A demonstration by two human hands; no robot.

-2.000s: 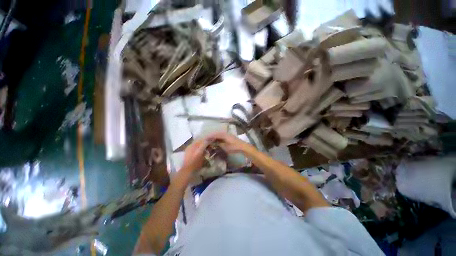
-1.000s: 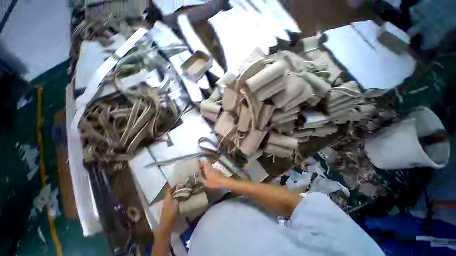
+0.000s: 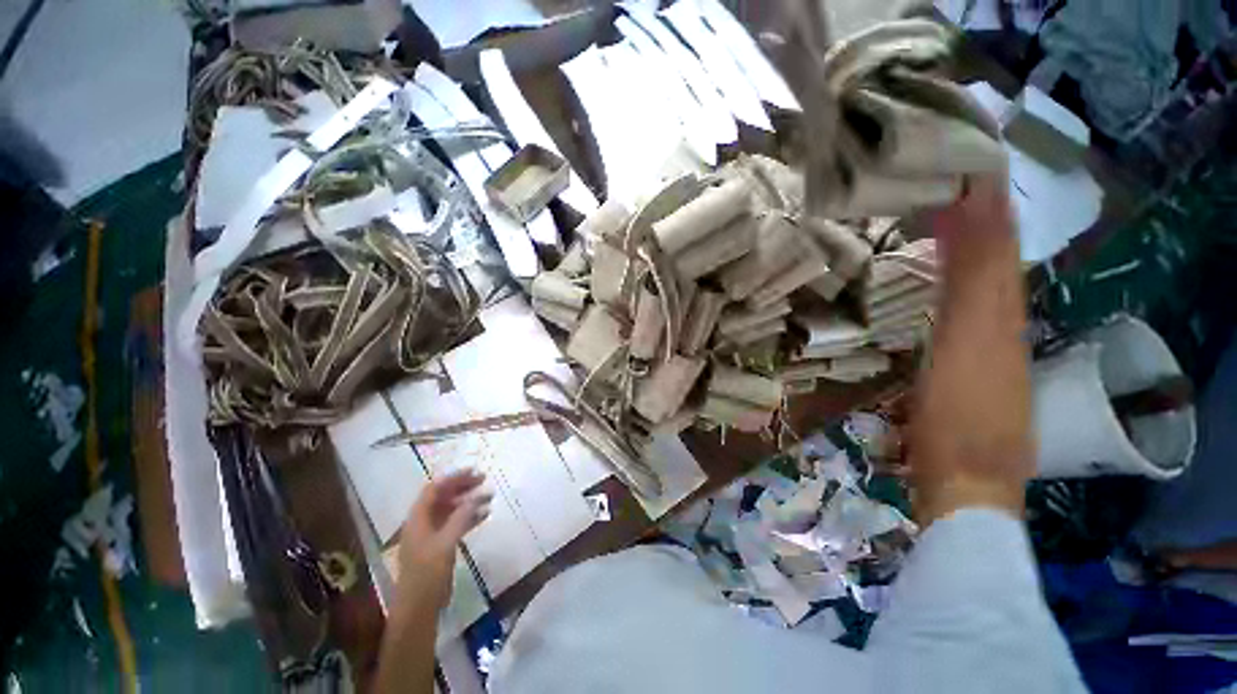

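My right hand (image 3: pixel 970 224) is raised at the upper right and holds a beige tied bundle (image 3: pixel 902 115) above the right side of the heap. The bundle is close to the camera and partly blurred. My left hand (image 3: pixel 445 513) is empty, fingers apart, over the white sheets (image 3: pixel 522 491) in front of me. A loose strip (image 3: pixel 468 429) with a looped end lies across the sheets. The heap of tied bundles (image 3: pixel 705 292) lies right of the sheets.
A tangled strip pile (image 3: pixel 326 325) lies at the left. A small open box (image 3: pixel 526 183) and white cut pieces (image 3: pixel 665 88) lie beyond. A white roll (image 3: pixel 197 502) lines the left edge. A white waste bin (image 3: pixel 1119 400) stands at the right; paper scraps (image 3: pixel 794 522) litter the floor.
My right hand has lifted the bundle from the sheets to the upper right, over the heap. My left hand has let go of it and stays over the sheets.
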